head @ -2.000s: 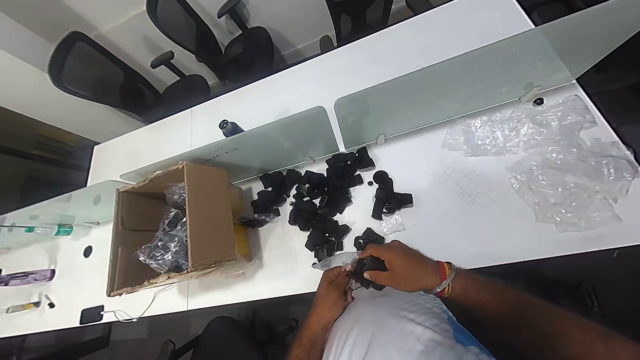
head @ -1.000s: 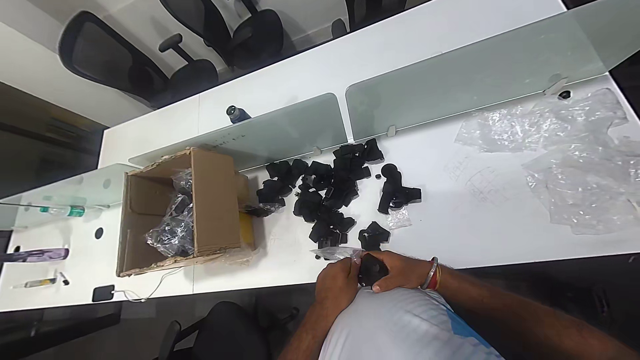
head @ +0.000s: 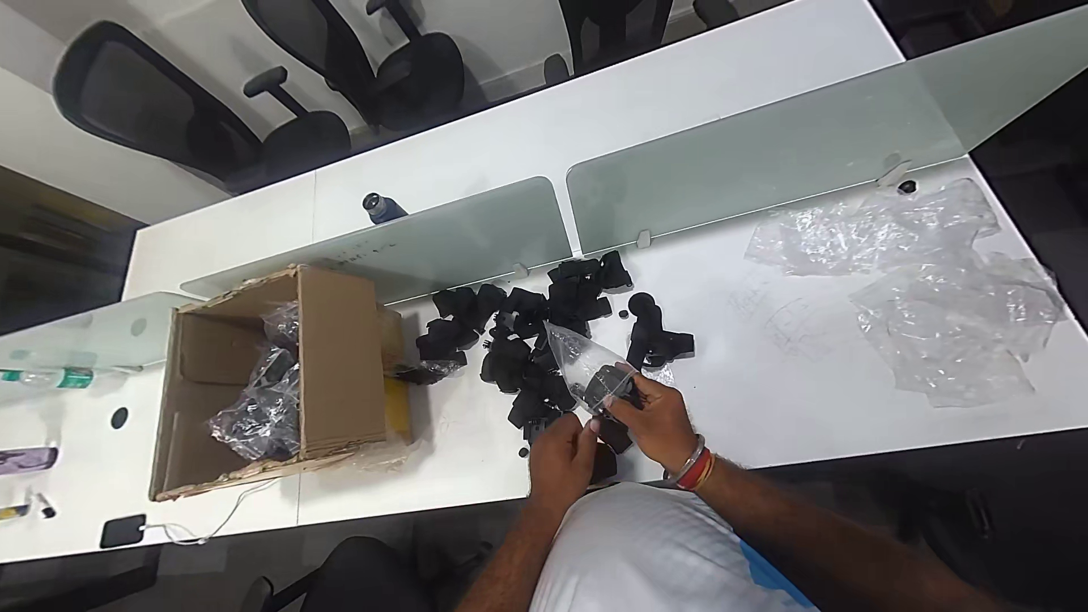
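A clear plastic bag (head: 582, 361) with a black part (head: 605, 387) at its lower end is between my hands. My right hand (head: 661, 425) grips the black part and the bag around it. My left hand (head: 561, 459) pinches the bag's lower edge, its fingertips partly hidden. Just beyond lies a pile of black plastic parts (head: 510, 365), whose exact kind I cannot tell. More black parts (head: 650, 336) lie to the right of the pile, beside a small piece of clear plastic. Other black parts sit under and beside my hands, partly covered by them.
An open cardboard box (head: 340, 365) on its side at the left holds plastic-wrapped items (head: 263, 408). Crumpled clear bags (head: 943, 314) lie at the right. Frosted glass dividers (head: 731, 161) cross the white table (head: 799, 399). A dark bottle (head: 382, 209) stands behind them.
The clear bag now stands raised over the pile, with the black part at its lower end; a second ago it lay low by my left hand and the part was in my right hand.
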